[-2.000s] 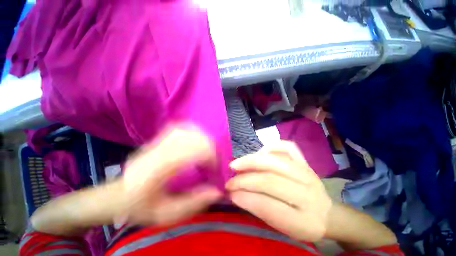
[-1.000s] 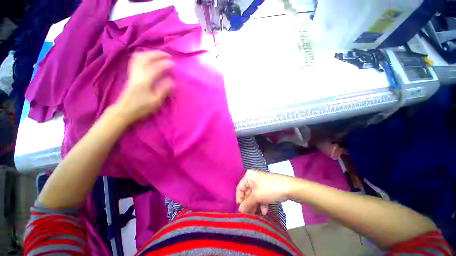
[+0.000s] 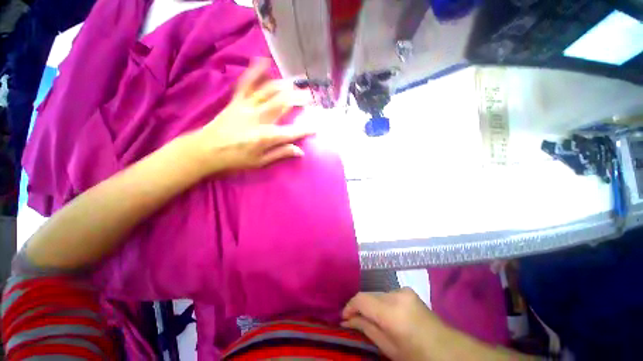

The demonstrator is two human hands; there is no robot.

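Observation:
A magenta garment piece point(image 3: 289, 233) lies in folds left of the needle and hangs over the table's front edge to the lap. My left hand point(image 3: 257, 130) lies flat on it beside the needle area, fingers spread and slightly blurred, holding nothing. My right hand point(image 3: 391, 321) pinches the cloth's lower right edge near the lap. The sewing machine point(image 3: 303, 35) stands at the top. Its presser foot and needle area point(image 3: 328, 102) is washed out by bright light, just beyond my left fingertips. A blue knob point(image 3: 377, 126) sits right of it.
A ruler strip point(image 3: 451, 252) runs along the front table edge. A beige printed strip point(image 3: 493, 116) stands right of the needle. A black-and-white label bundle point(image 3: 585, 155) and a thin blue item point(image 3: 618, 187) lie at the right. Navy cloth point(image 3: 578, 296) hangs below right.
The view has shifted towards the machine, whose head now shows more fully. My left hand has moved across the cloth to the needle area and opened. My right hand stays at the cloth's lower edge.

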